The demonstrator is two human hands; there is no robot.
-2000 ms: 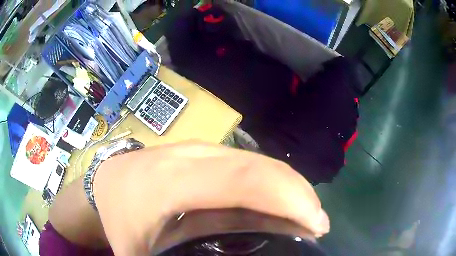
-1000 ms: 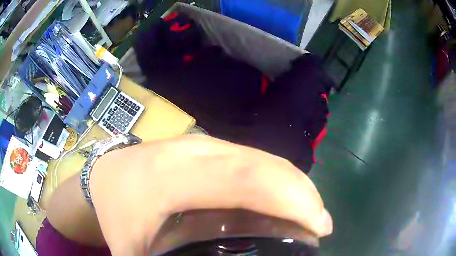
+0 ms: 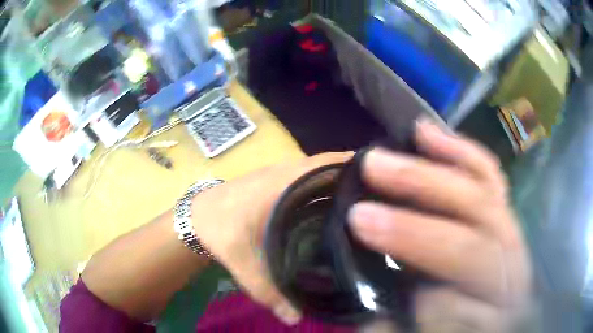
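Note:
A dark, glossy round cup [image 3: 305, 253] is close to the camera at lower centre, and its open round mouth shows. My left hand [image 3: 253, 214], with a metal watch or bracelet at the wrist, is wrapped around the cup's left side. My right hand [image 3: 442, 221] grips a dark lid-like piece [image 3: 351, 227] at the cup's right side with bent fingers. The piece is tilted against the rim. Blur hides whether it is fully off the cup. The right hand's lower part is blurred.
A tan desk [image 3: 136, 195] lies below and left, with a calculator [image 3: 220, 125], a blue file rack [image 3: 185, 88] and cards. A dark cloth heap with red parts [image 3: 312, 97] lies beyond the desk. Papers [image 3: 522, 123] sit at the right.
My right hand has come into view and holds the dark piece at the cup. The cup and my left hand have risen into fuller view, and the cup's mouth now shows. The camera view has shifted.

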